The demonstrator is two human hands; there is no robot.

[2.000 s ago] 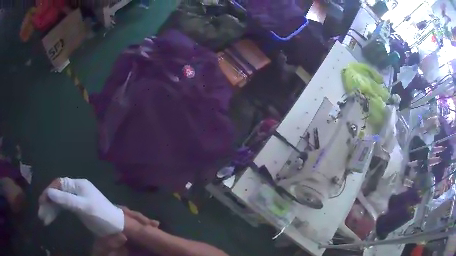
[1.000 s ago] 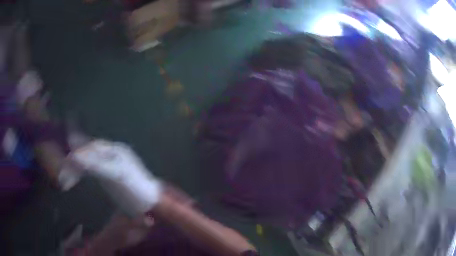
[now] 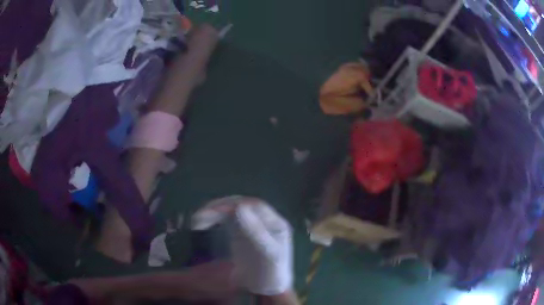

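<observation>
My right hand (image 3: 260, 247) is at the lower middle in a white knit glove. Its fingers bend to the left; blur hides whether they hold anything. My left forearm comes in from the lower left with a dark cuff. My bare left hand (image 3: 229, 274) is blurred and meets the gloved hand near its wrist, its fingers mostly hidden. No cloth piece shows clearly in either hand.
Purple cloth (image 3: 89, 128) and white sheets or cloth (image 3: 89, 50) lie heaped at left beside a long brown strip (image 3: 170, 95) with a pink band. At right are a red bag (image 3: 385, 155), orange bag (image 3: 345, 89), white crate (image 3: 432, 107), carton (image 3: 358, 231) and purple heap (image 3: 477, 196).
The view has swung left, away from the white sewing table and the badged purple pile. The gloved hand now shows nearer the middle of the picture, with the left forearm below it.
</observation>
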